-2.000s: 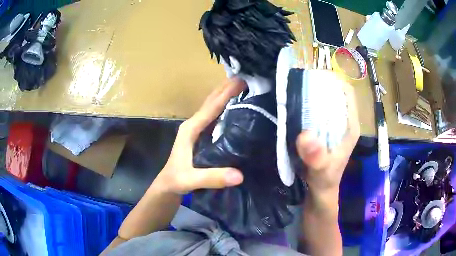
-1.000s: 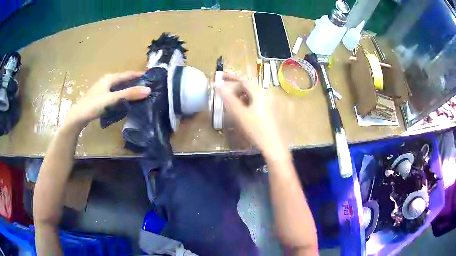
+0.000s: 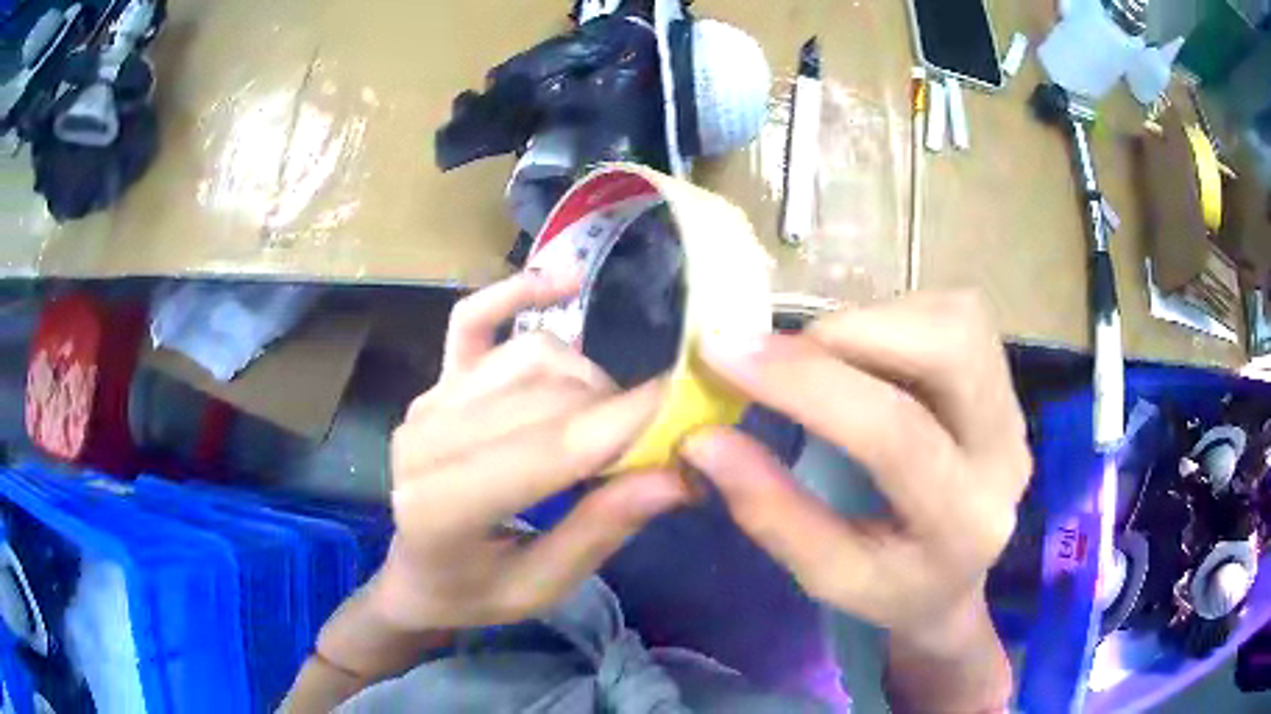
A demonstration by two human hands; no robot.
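A yellow masking tape roll [image 3: 718, 265] with a red and white inner core is held up over the lap, in front of the bench edge. My left hand [image 3: 523, 460] grips its left and lower side. My right hand [image 3: 892, 460] pinches its lower right side with thumb and fingers. Both thumbs meet near the bottom of the ring. The dark-coated figure [image 3: 599, 91] lies on the bench behind the roll, its head cut off by the top edge. The white straw hat [image 3: 728, 87] is on the figure's back.
The craft knife or marker [image 3: 802, 147], fine paintbrush [image 3: 916, 181], small white strips [image 3: 948, 115] and smartphone [image 3: 956, 35] lie on the bench [image 3: 404, 140]. At right are a long-handled hammer or mallet [image 3: 1105, 307], bottle [image 3: 1094, 56] and tape holder [image 3: 1171, 181]. Blue crates [image 3: 209, 572] stand lower left.
The figure went from both hands to lying on the bench. The tape roll has moved from the bench into both hands. The brush now lies by the white strips.
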